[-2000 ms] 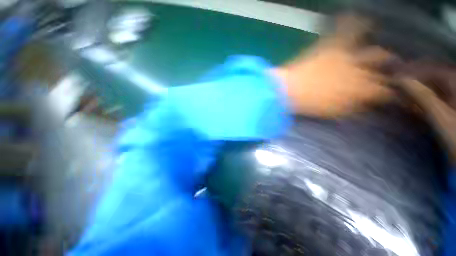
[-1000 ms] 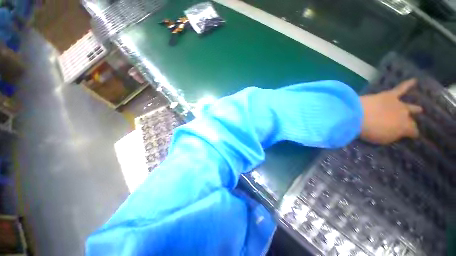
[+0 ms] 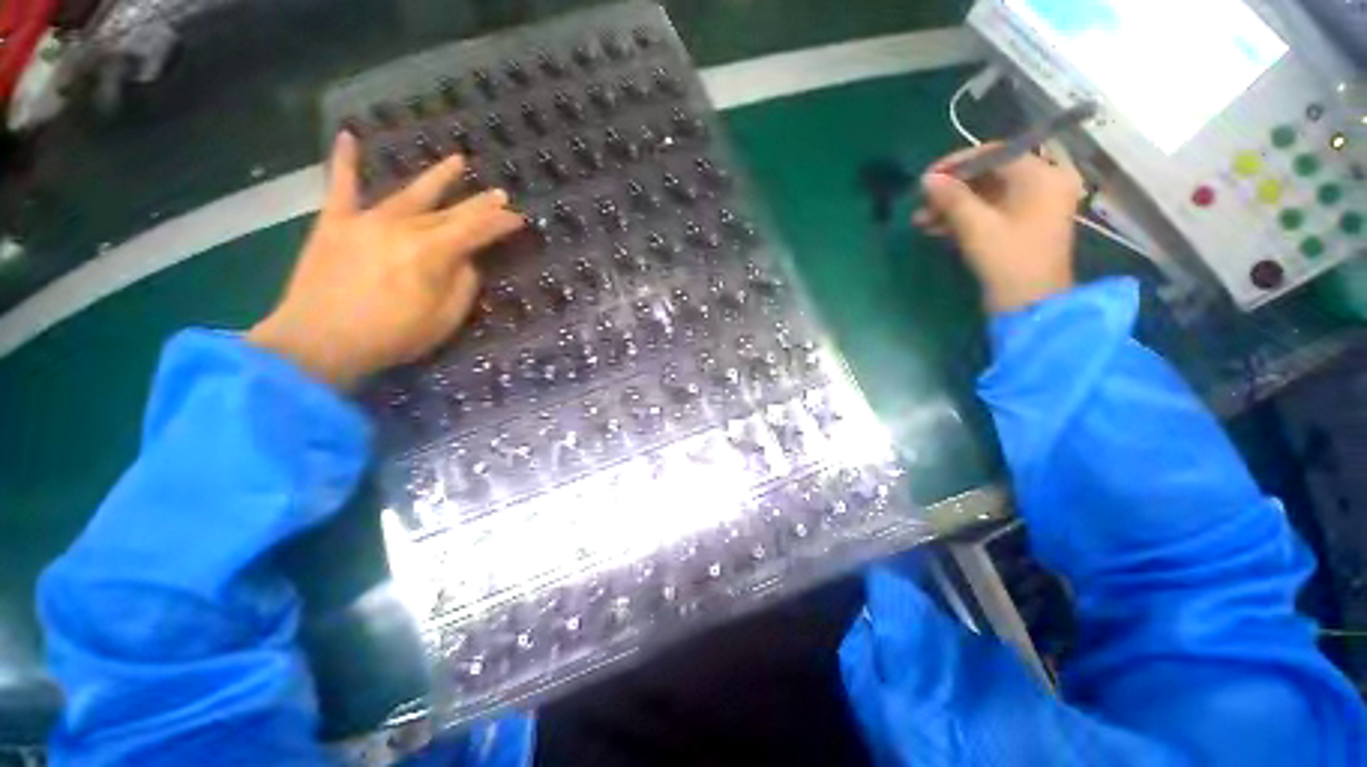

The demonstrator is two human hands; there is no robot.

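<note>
A large clear blister tray [image 3: 600,495] lies in front of me on the green bench, tilted, its lower edge over my lap. Its pockets hold rows of small dark parts with bright dots. A strong glare band crosses its lower part. My left hand [image 3: 382,277] lies on the tray's upper left, fingers spread, holding nothing. My right hand [image 3: 1012,217] is right of the tray and holds slim dark tweezers [image 3: 1034,140] like a pen. Their tip is hard to make out. A small dark patch of loose parts [image 3: 886,191] lies on the green mat just left of my right fingers.
A white-grey instrument [image 3: 1222,247] with a bright screen and coloured round buttons stands at the upper right. A thin white cable [image 3: 955,113] runs beside it. A pale strip [image 3: 840,68] crosses the bench behind the tray. Red and whitish items show at the top left corner.
The view has swung right from the bench's left end and floor to the tray. My right hand, tweezers and the instrument have come into view. My left hand is still over the tray.
</note>
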